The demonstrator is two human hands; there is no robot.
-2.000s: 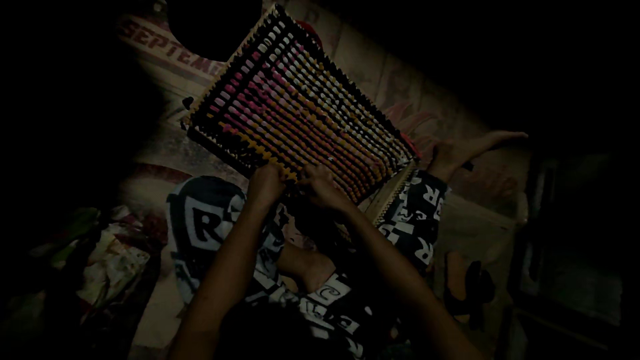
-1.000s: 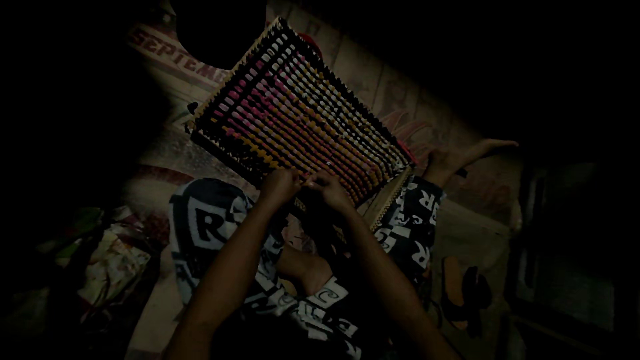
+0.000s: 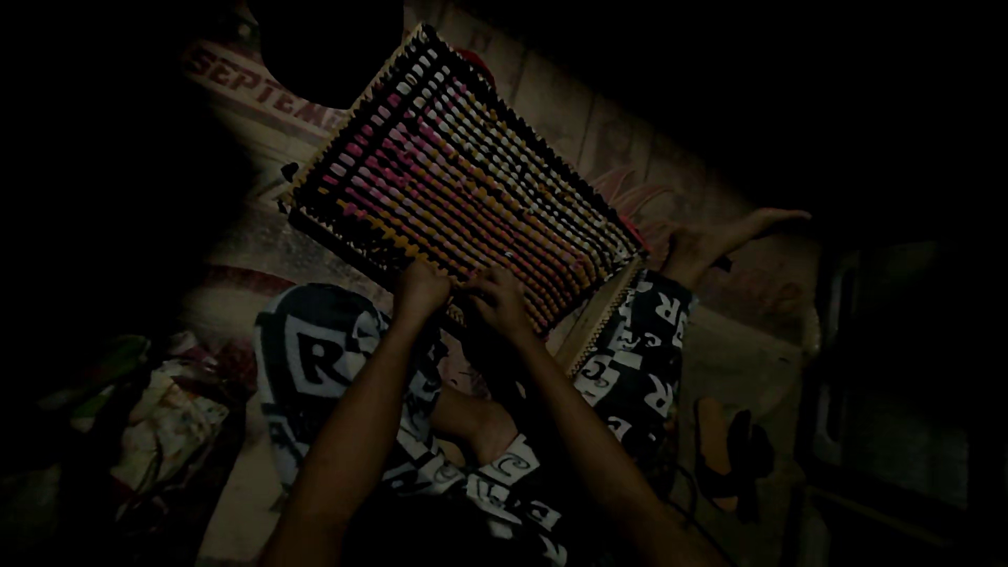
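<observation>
A rectangular frame with a woven fabric-strip mat (image 3: 472, 181) in black, pink, white and orange leans over my crossed legs, its edges lined with closely set teeth or pegs. My left hand (image 3: 424, 291) is closed at the mat's lower edge, beside a yellow-orange strip. Just to its right, my right hand (image 3: 498, 299) has its fingers bent at the same edge. The fingertips of both seem to pinch the weave, though the dim light hides exactly what lies between them. A bare wooden side of the frame (image 3: 602, 311) rests by my right leg.
Patterned trousers (image 3: 315, 354) cover my legs on a printed floor sheet (image 3: 268, 90). Sandals (image 3: 715, 453) lie at the right, near a dark boxy object (image 3: 898, 378). Crumpled cloth or bags (image 3: 169, 425) lie at the left. A dark round shape (image 3: 331, 47) is beyond the frame.
My hands stay at the mat's lower edge. Their fingers have changed position, and the right hand's fingers are more spread than one second ago.
</observation>
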